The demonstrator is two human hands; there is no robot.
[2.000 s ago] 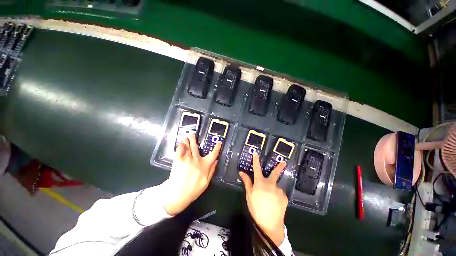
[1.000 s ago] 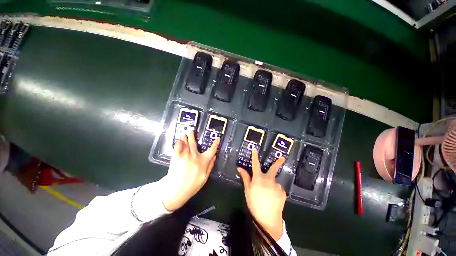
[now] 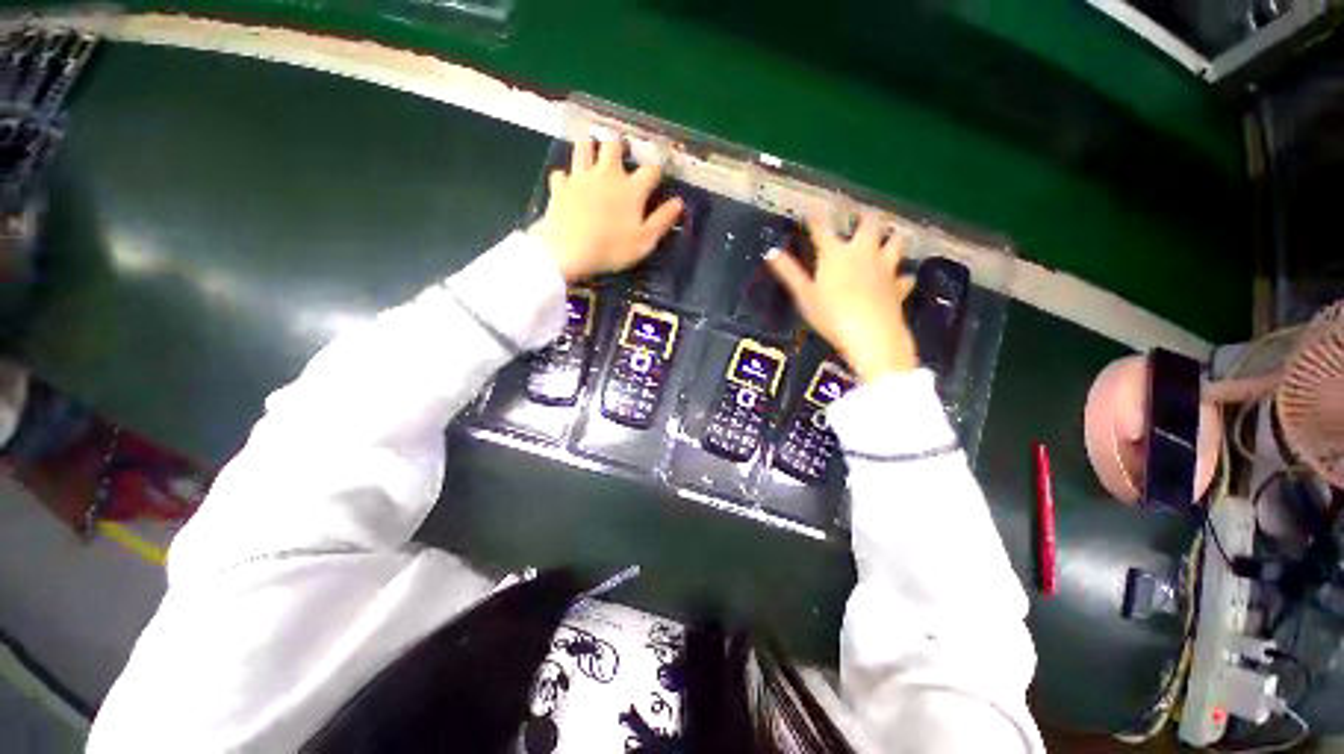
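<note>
A clear plastic tray (image 3: 774, 519) lies on the dark green bench. Four yellow-edged keypad phones lie face up in its near row, among them one (image 3: 640, 365) left of the middle and one (image 3: 747, 398) to its right; their screens show pale text. Black phones lie face down in the far row, the rightmost (image 3: 940, 302) in plain view. My left hand (image 3: 602, 214) spreads over the far row's left end, thumb near the second phone. My right hand (image 3: 855, 295) spreads over the fourth far phone, largely hiding it. My right sleeve covers the near row's right end.
A red pen (image 3: 1047, 519) lies right of the tray, with a small black block (image 3: 1150, 594) beyond it. A dark smartphone (image 3: 1173, 427) leans on a pink fan base (image 3: 1116, 427). A power strip (image 3: 1218, 648) with cables is at right. More trays (image 3: 33, 111) are at far left.
Both hands have left the near-row phones and moved up to the far row. The near phones now show more fully. The tray sits slightly higher in view.
</note>
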